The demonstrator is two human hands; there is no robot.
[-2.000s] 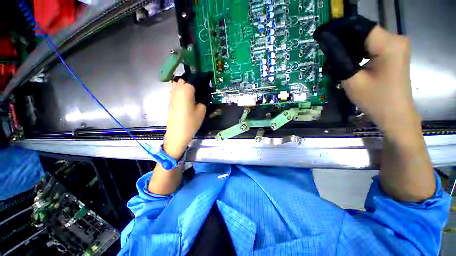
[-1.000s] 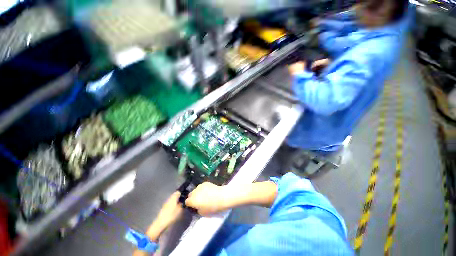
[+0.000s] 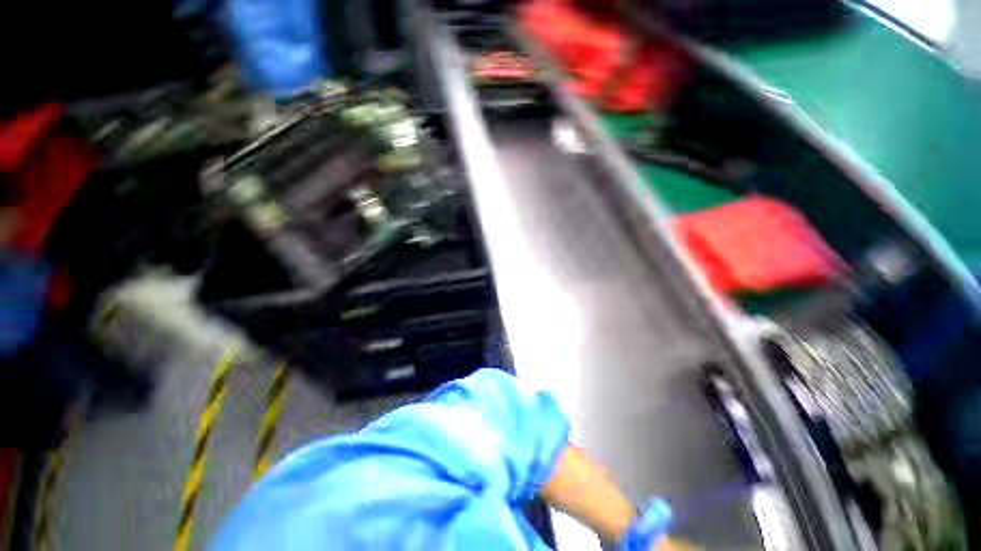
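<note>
The view is strongly blurred. My left forearm reaches down over the conveyor's near rail, with a blue strap (image 3: pixel 648 525) at the wrist. The left hand itself is cut off by the bottom edge. My right hand is out of the picture. A large black tote (image 3: pixel 414 328) stands left of the conveyor, with dark fixtures (image 3: pixel 323 194) with pale green parts piled in its top. No circuit board shows on the visible metal plates (image 3: pixel 602 291) of the conveyor.
Red sheets (image 3: pixel 758 245) lie on the green-matted shelf at right, more (image 3: pixel 602 54) farther up. Bins of silver (image 3: pixel 850 371) and beige parts (image 3: pixel 904 490) stand at lower right. A person's blue sleeve (image 3: pixel 278 43) shows at top left. Yellow-black tape (image 3: pixel 210 436) marks the floor.
The view has swung left, from the board in its fixture and the other worker to the tote and red sheets. My hands, seen together near the fixture before, have left the picture.
</note>
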